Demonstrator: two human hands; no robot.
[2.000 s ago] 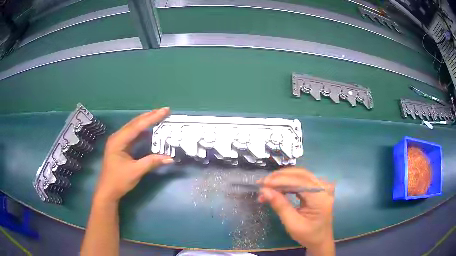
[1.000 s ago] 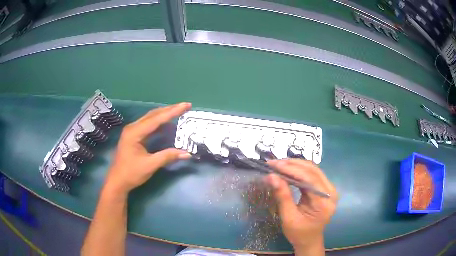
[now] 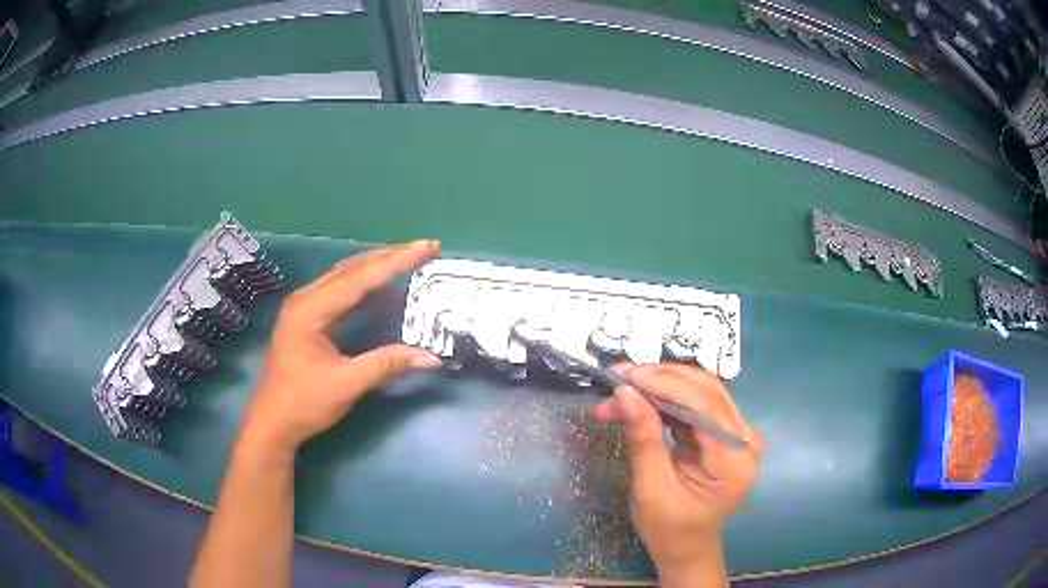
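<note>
A stack of four-station housings (image 3: 575,301) lies in front of me, its top one shining white, lobes towards me. My left hand (image 3: 328,345) grips the stack's left end between spread thumb and fingers. My right hand (image 3: 690,442) holds thin grey tweezers (image 3: 690,420) like a pen. Their tip is over the housing's lower edge, near the second seat from the left; whether it holds a piece is too small to tell. Tiny copper pieces (image 3: 592,459) lie scattered on the green mat below the housing.
A side stack of housings (image 3: 172,322) stands at an angle at left. A blue parts bin (image 3: 933,425) with copper-orange pieces is at right. Placed housings (image 3: 876,253) lie behind at right, near thin pale tools (image 3: 1000,260). Metal rails (image 3: 644,121) and an upright post (image 3: 400,52) are behind.
The view has shifted, then steadied. The tweezers have moved from over the scattered pieces up to the housing's lower edge. The placed housings behind have slid to one side relative to the mat.
</note>
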